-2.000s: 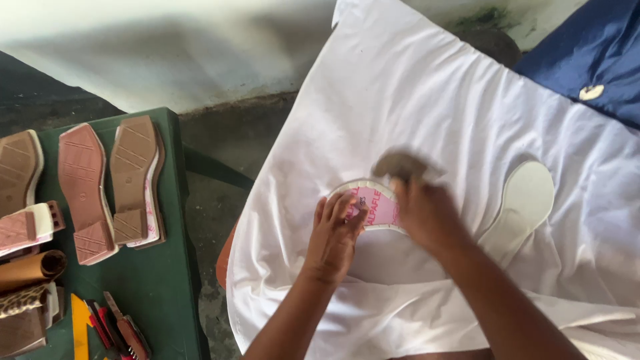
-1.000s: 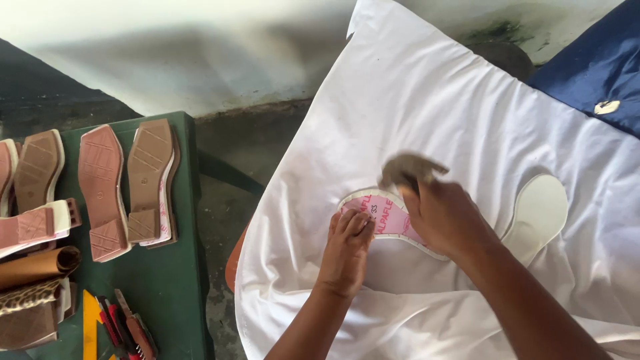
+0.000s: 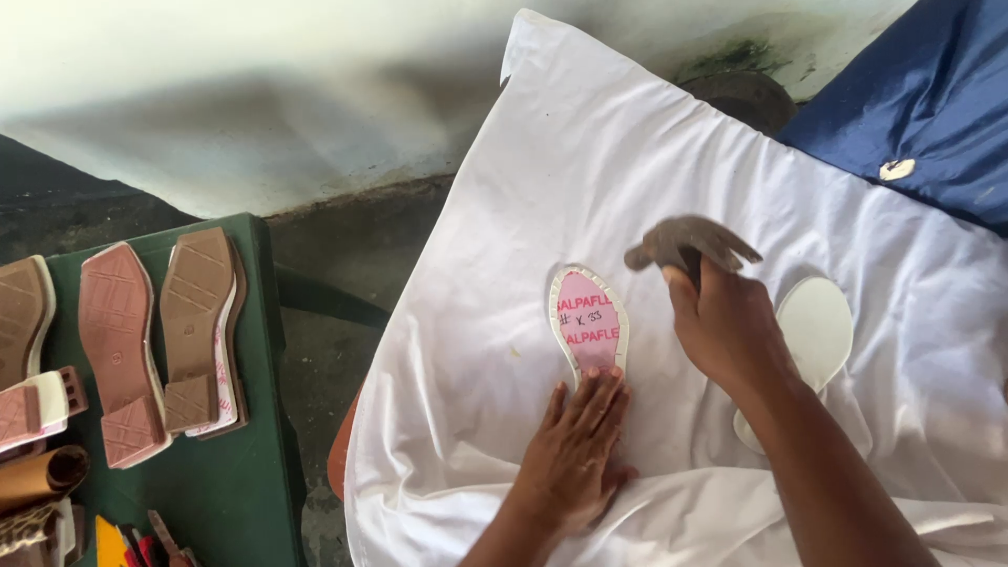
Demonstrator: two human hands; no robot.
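A pink shoe insole board (image 3: 591, 315) with a white folded-over rim lies upright in view on white cloth (image 3: 551, 173); printing and handwriting mark it. My left hand (image 3: 579, 449) lies flat with its fingers over the board's lower part, which it hides. My right hand (image 3: 724, 323) grips a claw hammer (image 3: 685, 240) by its handle, close under the head. The hammer is held up and to the right of the board, apart from it. Right of my right hand, a white insole (image 3: 815, 323) lies on the cloth, partly hidden by my forearm.
At left, a green table (image 3: 213, 488) bears brown and pink shoe soles (image 3: 118, 315), a rolled tan material (image 3: 47, 476) and several tools (image 3: 150, 547). Blue fabric (image 3: 913, 102) lies at the upper right. A pale wall (image 3: 276, 102) stands behind.
The pink board has turned from lying slantwise to pointing away from me. My left hand has moved from its rounded end to its lower part. The hammer is now apart from the board.
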